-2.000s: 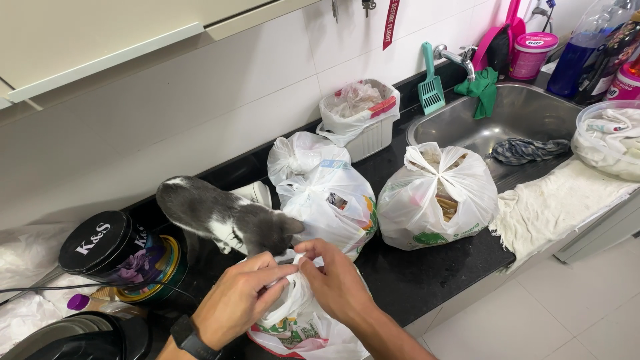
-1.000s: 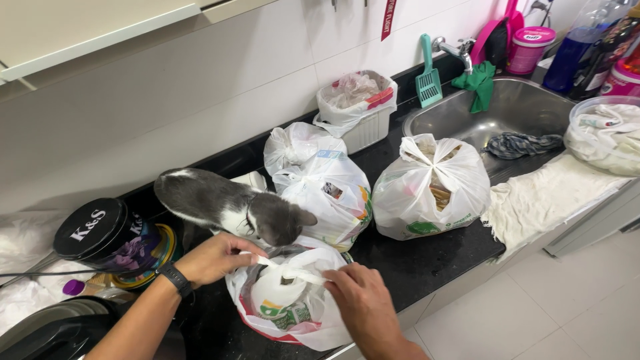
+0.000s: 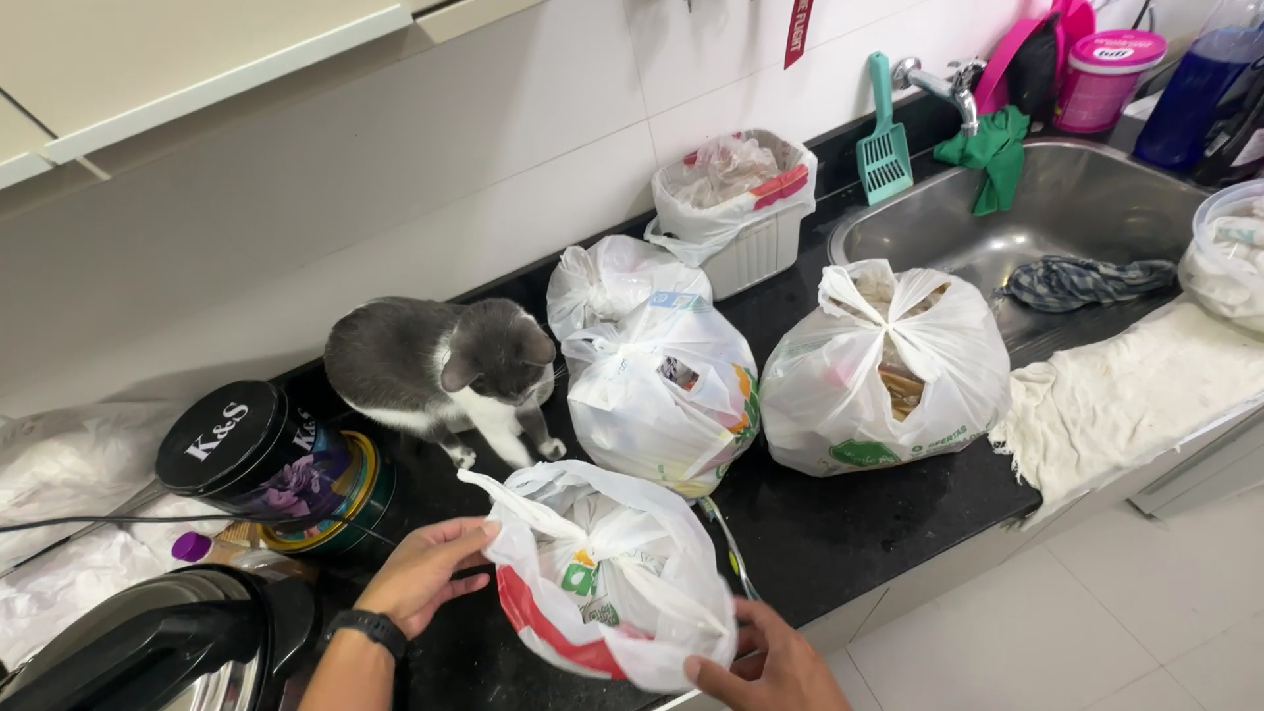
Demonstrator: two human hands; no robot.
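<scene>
A white plastic bag with a red band (image 3: 558, 632) stands on the black countertop, its top gathered in a knot inside a loose outer rim. My left hand (image 3: 434, 573), with a black watch on the wrist, touches the rim on the left, fingers spread. At the lower right, my right hand (image 3: 755, 662) has thumb and fingers at the bag's edge; whether they pinch the plastic is not clear. Behind the bag a grey and white cat (image 3: 425, 365) looks down toward it. A tied white bag (image 3: 657, 415) and another torn, knotted bag (image 3: 889, 365) stand to the right.
A lined white bin (image 3: 755, 247) is by the wall, near a teal slotted scoop (image 3: 884, 163). Farther right are a steel sink (image 3: 1106, 197) and a cream cloth (image 3: 1136, 395). A black tin (image 3: 222, 439) and an appliance with a black handle (image 3: 148, 652) occupy the left.
My hands have moved apart from the bag's top to its two sides, and the handles they held up a second ago now lie down. The cat has drawn its head back from the bag.
</scene>
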